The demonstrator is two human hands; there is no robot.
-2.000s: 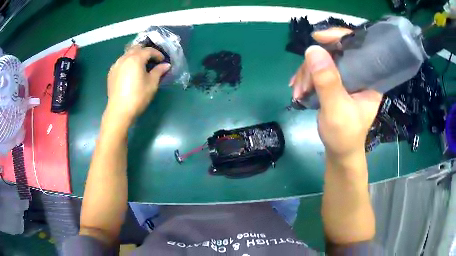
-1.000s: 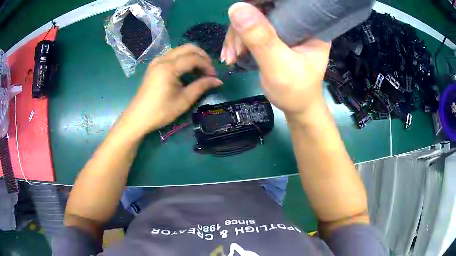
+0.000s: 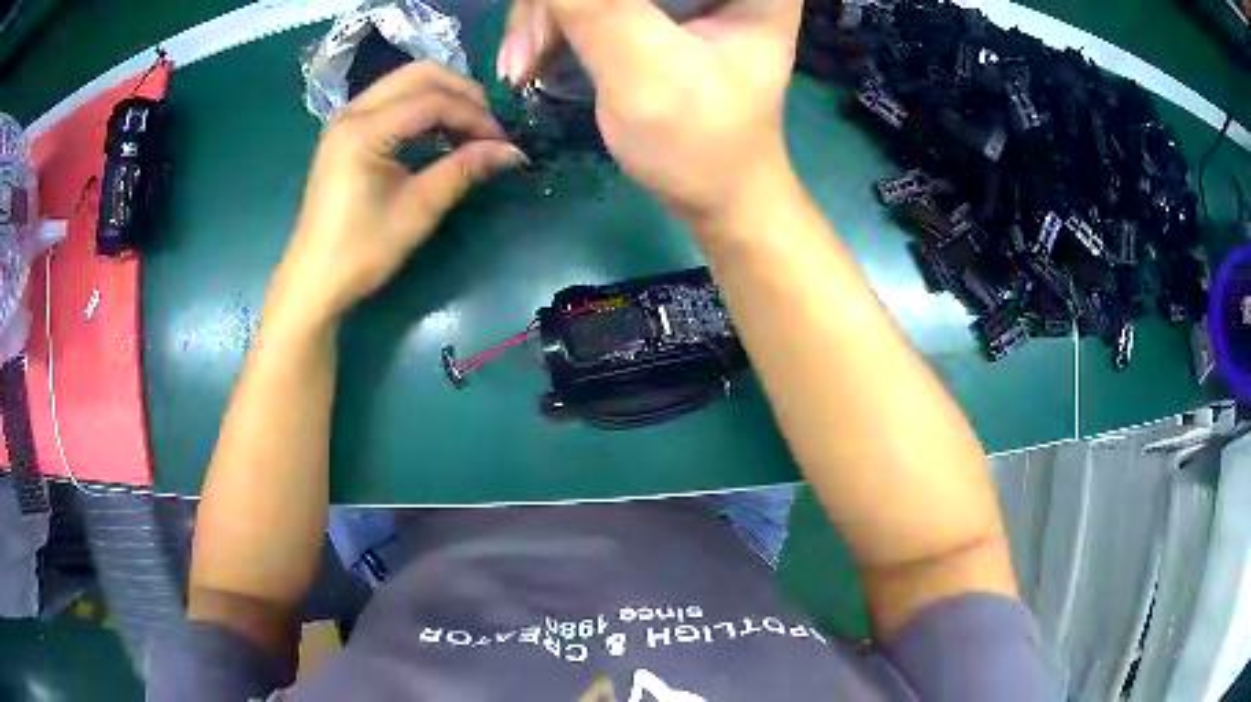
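Observation:
My right hand (image 3: 672, 103) is wrapped around the electric screwdriver (image 3: 569, 85), which is mostly hidden by the hand and cut off by the top edge. Its nose is over the loose black screws (image 3: 563, 137). My left hand (image 3: 398, 178) is just left of them, thumb and fingers curled close; whether it holds a screw is too small to tell. The black camcorder body (image 3: 624, 343) lies on the green bench with its circuit board side up, its right end partly behind my right forearm. A red wire with a small part (image 3: 456, 366) trails from its left end.
The clear bag of black screws (image 3: 371, 55) is behind my left hand. A large heap of small black brackets (image 3: 1036, 178) is at right, beside a purple round object (image 3: 1235, 322). Another black unit (image 3: 126, 178) lies on the red mat (image 3: 103, 398) at left, by a white fan (image 3: 14, 233).
My right hand and the screwdriver have moved left and up to the loose screws. My left hand has left the bag, gone right, and now sits slightly back left. The view has shifted.

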